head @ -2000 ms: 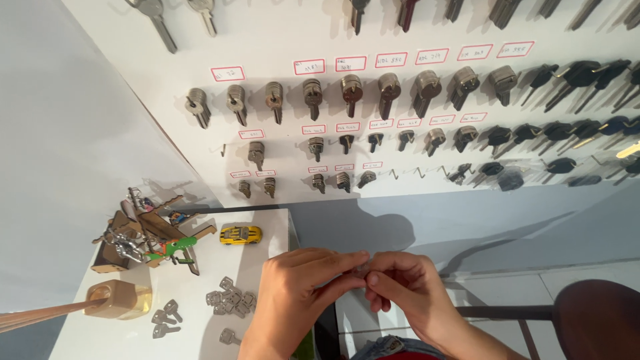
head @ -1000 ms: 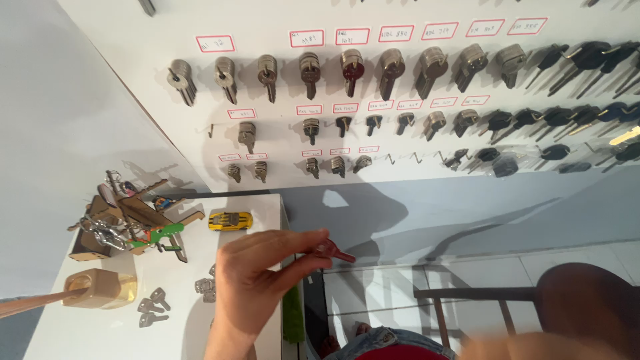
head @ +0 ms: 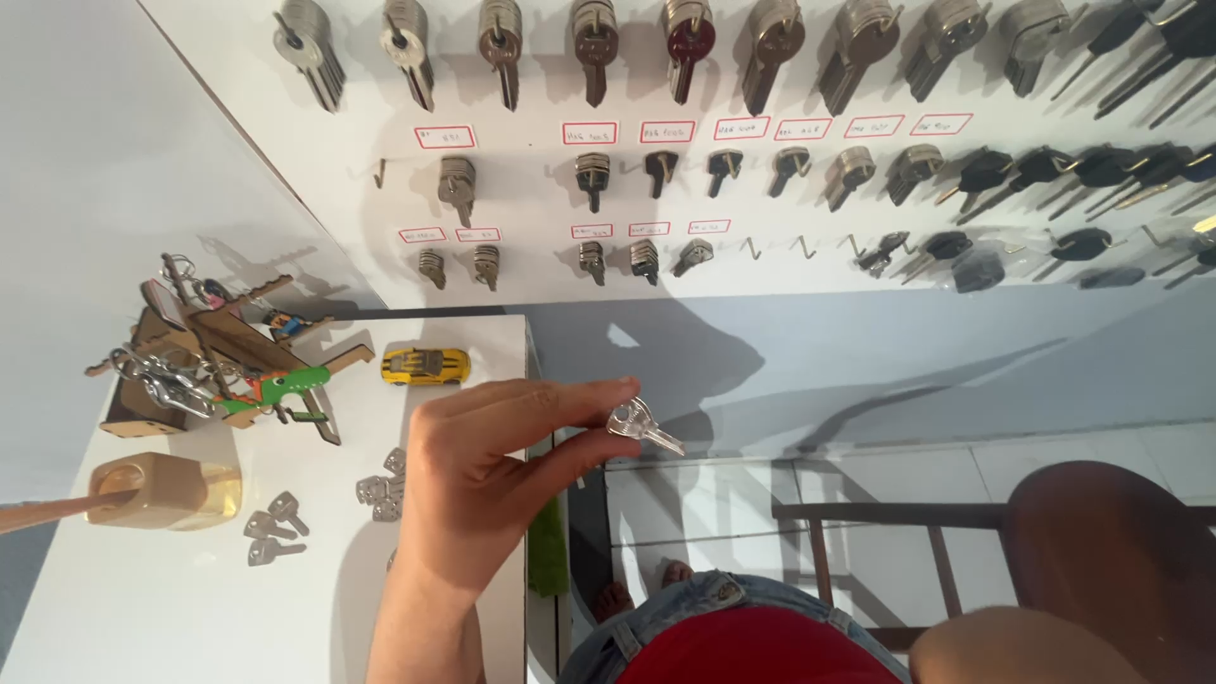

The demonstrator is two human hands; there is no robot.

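My left hand (head: pixel 513 456) pinches a silver metal key (head: pixel 641 425) between thumb and fingertips, its blade pointing down to the right. Behind this hand, on the white table top (head: pixel 294 608), lies a small pile of keys (head: pixel 383 489), partly covered by it. Several loose keys (head: pixel 277 530) lie farther left. My right hand is not in view; only part of the right arm (head: pixel 1007 648) shows, blurred, at the bottom edge. Bunches of key blanks (head: pixel 594 43) hang on hooks on the white wall panel (head: pixel 532 204) above.
A yellow toy car (head: pixel 426 366) stands at the table's back edge. Left of it are a wooden holder (head: pixel 242 342) with keychains and a reed diffuser bottle (head: pixel 157 489). A brown stool (head: pixel 1092 541) stands at the right on the tiled floor (head: pixel 703 499).
Two seconds ago both hands were together. My right hand has since moved away and out of view, and my left hand holds the key out alone. The view has shifted.
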